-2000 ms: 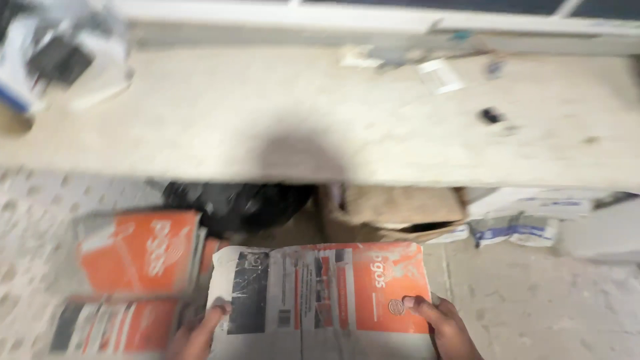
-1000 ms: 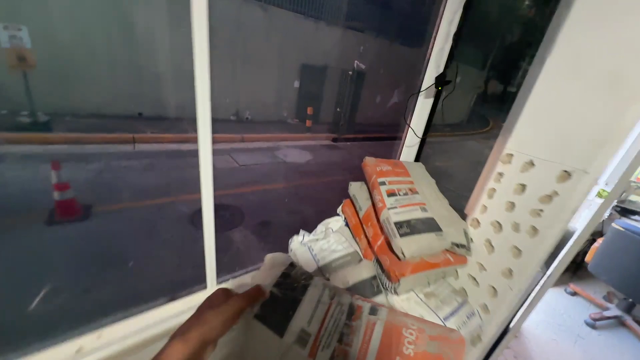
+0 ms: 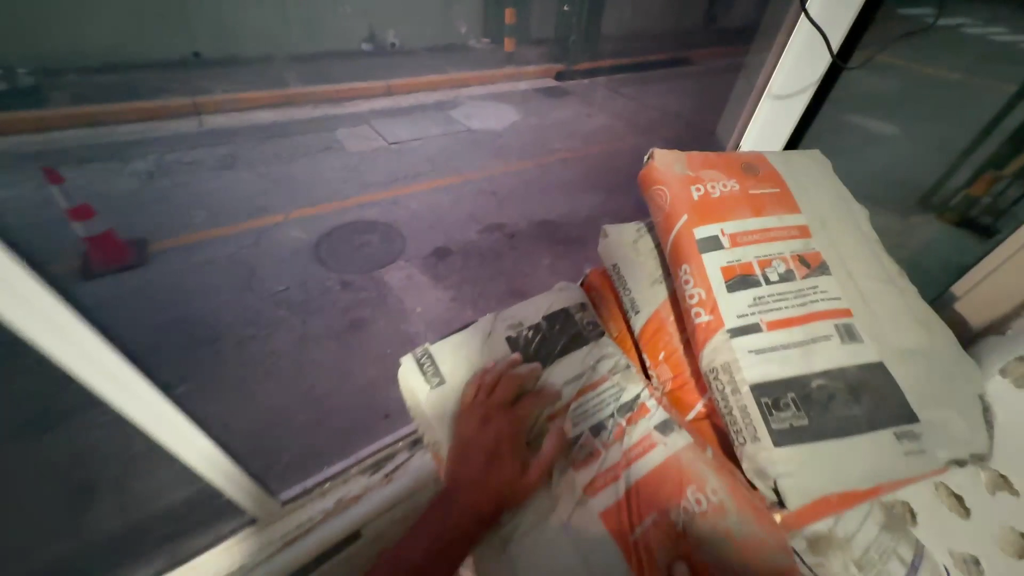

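A white and orange paper sack of powdered building material [image 3: 640, 456] lies tilted beside a stack of similar sacks, by the window. My left hand [image 3: 504, 432] rests flat on its upper face, fingers spread and not closed around it. Only what looks like a fingertip of my right hand [image 3: 678, 568] shows at the bottom edge; the rest is hidden. To the right, a large sack [image 3: 832, 320] leans on top of others, with more orange and white sacks [image 3: 664, 320] under its left side.
A window frame bar [image 3: 128, 384] slants at the left, and its sill [image 3: 352, 504] runs below. Through the glass are a road, a traffic cone [image 3: 104, 240] and a manhole cover. A wall with dabs of mortar [image 3: 952, 500] stands at the lower right.
The view has swung from a floor and shelf to the window. Two seconds ago both hands held a sack over the floor; now a sack lies by the stack under my left hand.
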